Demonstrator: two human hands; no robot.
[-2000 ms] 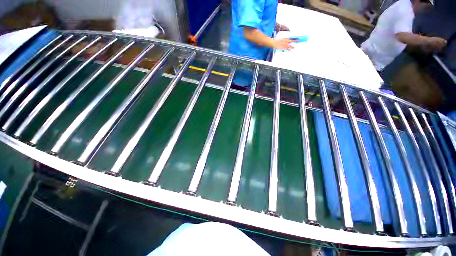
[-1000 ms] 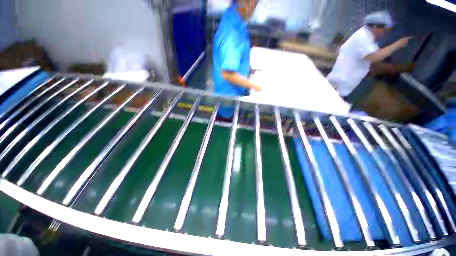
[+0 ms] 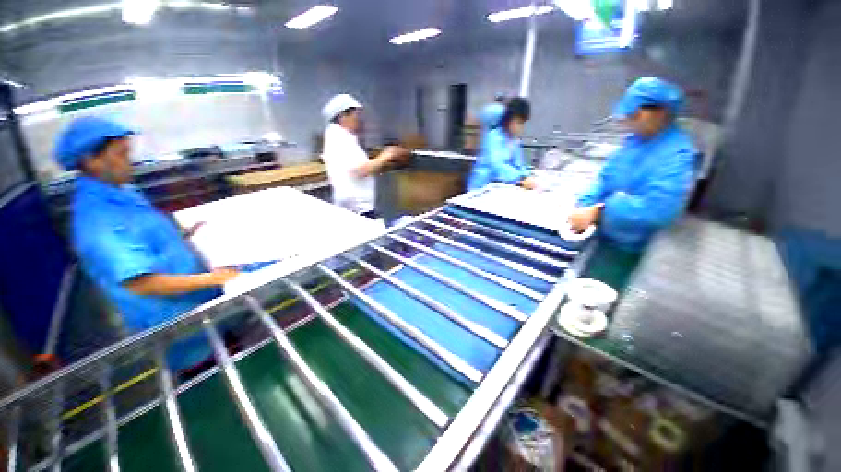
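Neither of my hands is in the picture. Nearest in front of me is the roller conveyor [image 3: 387,371], a row of shiny steel bars between pale metal rails. A green surface [image 3: 346,410] shows below the bars, with a blue pad [image 3: 433,313] under the bars farther along. A white sheet or panel [image 3: 526,205] lies at the conveyor's far end.
A person in blue [image 3: 138,244] stands left by a white sheet [image 3: 267,226]. A person in white [image 3: 350,171] stands behind it. Others in blue work at the far end. White rolls [image 3: 583,320] and stacked clear plastic wrap [image 3: 715,304] lie right of the rail.
The view has swung up and to the right, bringing the far end, more people, the white rolls and the plastic stack into view. The blue-clothed person now appears farther left.
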